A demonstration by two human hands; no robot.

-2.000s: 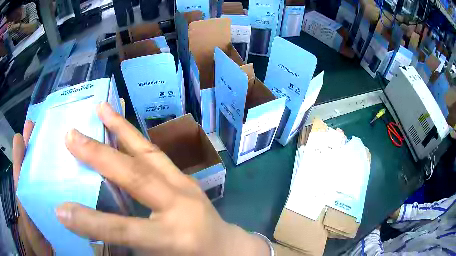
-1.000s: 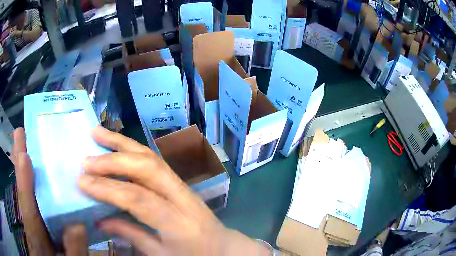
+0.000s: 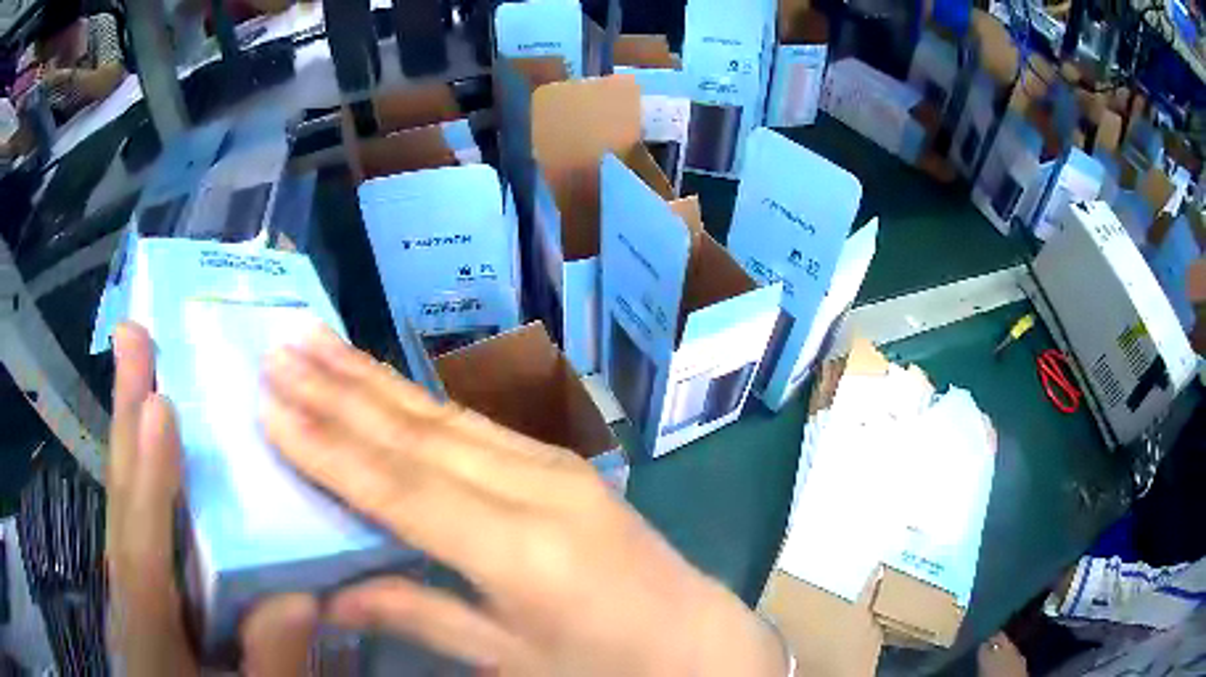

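Note:
A light blue and white carton [image 3: 245,397] is held at the left, its printed text panel up. My left hand [image 3: 152,516] grips it from the left side and below, with fingertips along its edge; part of it is hidden behind the carton. My right hand [image 3: 489,516] lies across the upper face and right side, fingers pressed on the panel and slightly blurred. The carton's underside and far end are hidden.
Open erected cartons [image 3: 714,364] stand behind on the dark green bench [image 3: 701,509]. Flat carton blanks [image 3: 860,489] lie at the right. Beyond are red-handled scissors [image 3: 1058,380], a yellow-handled tool [image 3: 1016,331] and a white vented machine [image 3: 1118,324]. Another person's sleeve [image 3: 1137,595] shows lower right.
The held carton and both hands have shifted right since one second ago. My right hand's fingers now lie closer together and flatter on the panel. Earlier they were spread over it.

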